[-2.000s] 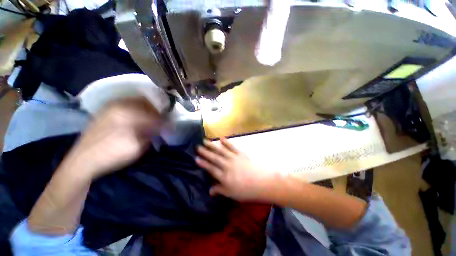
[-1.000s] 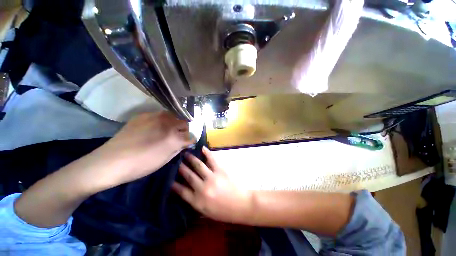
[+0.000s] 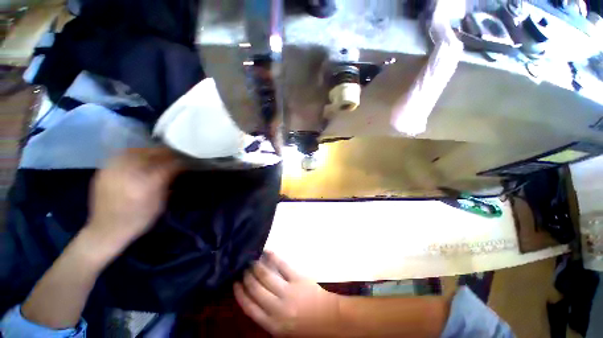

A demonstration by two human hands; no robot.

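The dark garment [image 3: 198,224] spreads over the left of the table and down to the lap. A rounded white piece [image 3: 201,125] and pale grey-blue lining [image 3: 79,135] lie on it. The garment's upper edge reaches the needle area of the sewing machine [image 3: 370,86]. My left hand [image 3: 129,195], blurred, is on the garment beside the lining, its fingertips pinching cloth near the white piece. My right hand [image 3: 281,294] rests with its fingers on the garment's lower right edge, at the table's front.
The yellowish machine bed [image 3: 370,168] lies under the arm. Green-handled thread snips [image 3: 479,205] lie right of it. The control panel [image 3: 542,158] is at the right. A pale hanging strip [image 3: 430,86] is on the machine front. More dark cloth [image 3: 132,39] is piled behind.
My left hand has moved left, away from the needle. My right hand has moved down towards the table's front edge. The garment now lies more spread out beside the needle.
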